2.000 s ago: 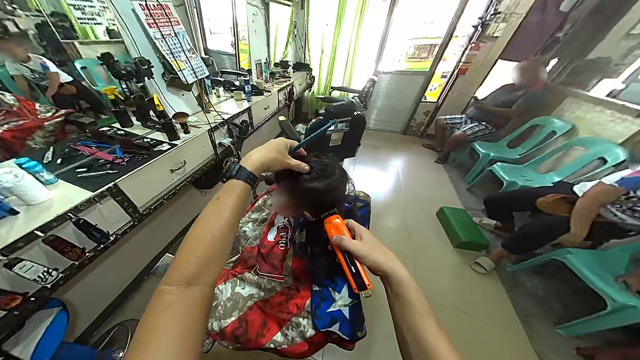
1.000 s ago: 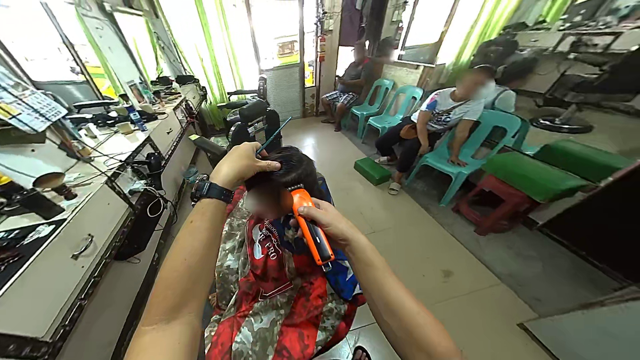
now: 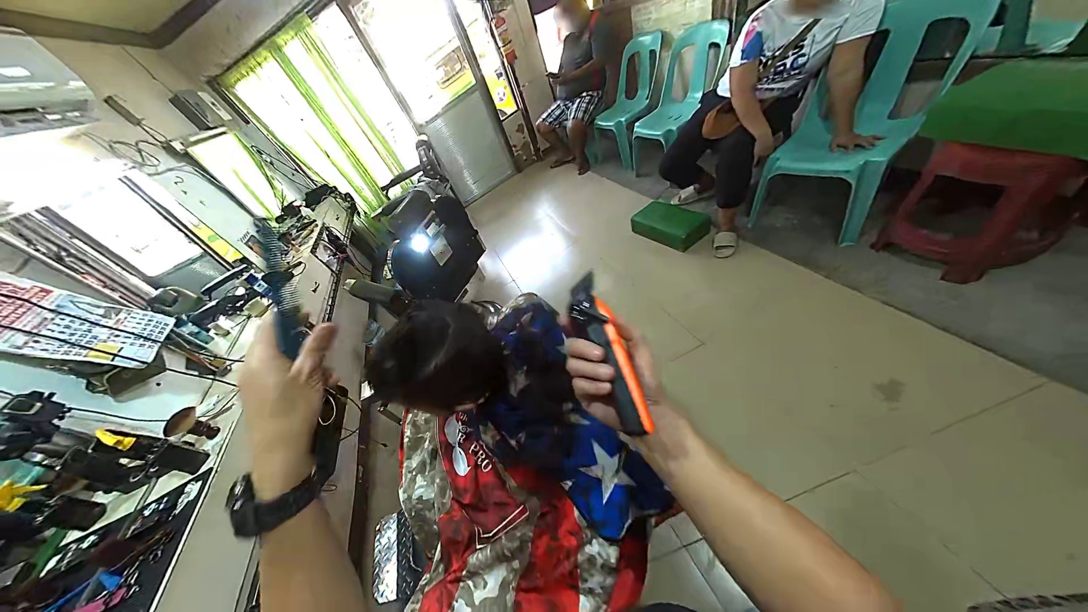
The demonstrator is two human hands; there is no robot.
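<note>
A seated person's dark-haired head [image 3: 438,357] is in the middle, above a barber cape [image 3: 527,510] in red, camouflage and blue with stars. My left hand [image 3: 285,391], with a black watch on its wrist, is raised left of the head and holds a dark comb [image 3: 280,289] with its teeth pointing up and right. To the right of the head, my right hand [image 3: 616,374] grips an orange and black hair clipper [image 3: 614,357], its blade end up. Neither tool touches the hair. Dark cut hair seems to lie on the blue part of the cape.
A counter [image 3: 217,484] with tools and cables runs along the left. Beyond the head stands a black barber chair [image 3: 433,242]. A green box [image 3: 671,224] rests on the tiled floor. Two people sit on teal plastic chairs [image 3: 820,161] at the back right, near a red stool [image 3: 977,200].
Both hands have come away from the person's head, the left with the comb to the left, the right with the clipper to the right. The clipper now points upward. The view has turned.
</note>
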